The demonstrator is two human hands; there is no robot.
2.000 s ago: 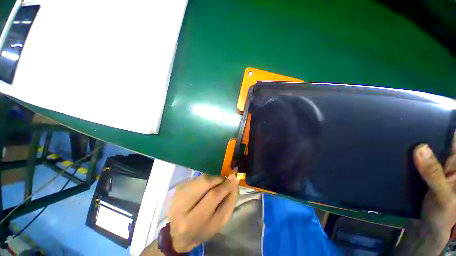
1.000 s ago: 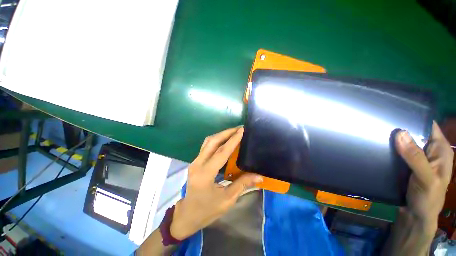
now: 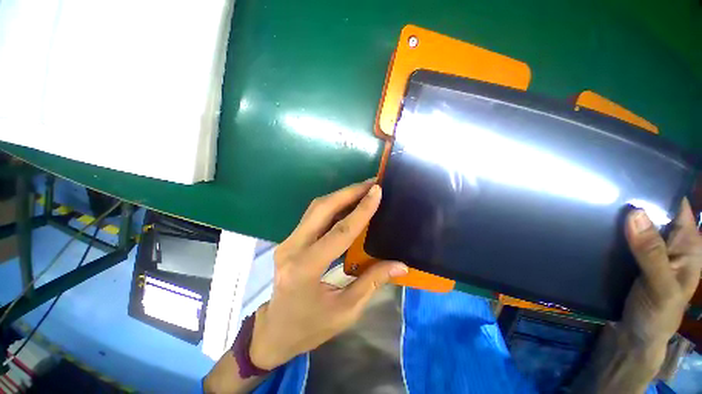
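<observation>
A glossy black screen panel (image 3: 500, 231) lies tilted over the orange fixture (image 3: 462, 61), with a bright light streak across it. The fixture's corner blocks show beyond its edges; whether the panel is seated in it I cannot tell. My left hand (image 3: 323, 258) holds the panel's left short edge, fingers at the side and thumb at the near corner. My right hand (image 3: 662, 269) grips the right end, thumb on the glass, fingers at the far side. Both hands are bare. The frame under the panel is hidden.
A thick white foam slab (image 3: 108, 85) lies at the left on the green bench (image 3: 292, 46). Below the bench edge are a black case-like object (image 3: 173, 277), a white strip, and a green metal stand. A dark framed thing (image 3: 550, 346) is low at right.
My left hand has left the small yellow strip at the panel's left edge and now holds that edge. The panel now lies lower over the fixture. The white slab shows further left in view.
</observation>
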